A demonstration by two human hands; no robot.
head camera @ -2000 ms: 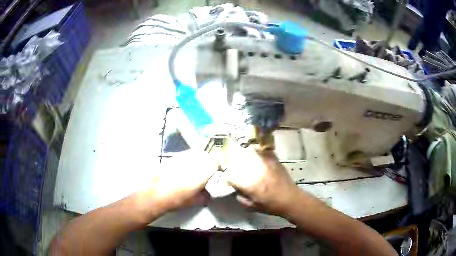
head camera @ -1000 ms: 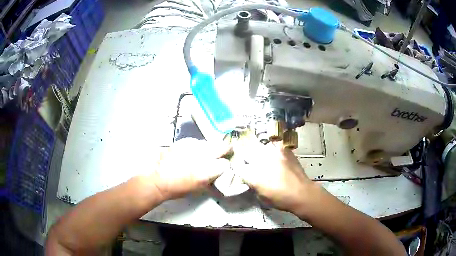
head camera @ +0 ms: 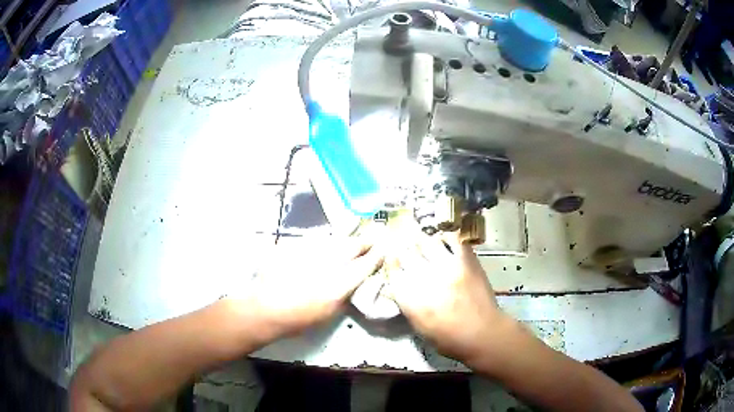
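Observation:
A pale garment piece (head camera: 375, 298) lies bunched between my hands at the front of the needle area, washed out by the lamp. My left hand (head camera: 310, 269) grips its left side with the fingers close to the presser foot. My right hand (head camera: 435, 282) holds its right side, just below the brass-coloured parts (head camera: 472, 228). The fingertips nearly meet; the needle and the cloth under them are hidden by glare. The blue sewing lamp (head camera: 344, 165) shines on this spot. The off-white machine head (head camera: 531, 137) stands behind and to the right of my hands.
The worn white table (head camera: 185, 161) spreads left, with a dark slide plate (head camera: 304, 211) beside the needle area. A blue mesh crate (head camera: 52, 241) and white cloth pieces (head camera: 56, 80) are at the left. A khaki bundle (head camera: 84, 165) stands by the table. Striped cloth (head camera: 282, 18) lies behind.
The view has shifted, so the machine sits slightly further right. My hands stay at the needle area on the cloth; my left fingers are closer to the right hand than a second ago.

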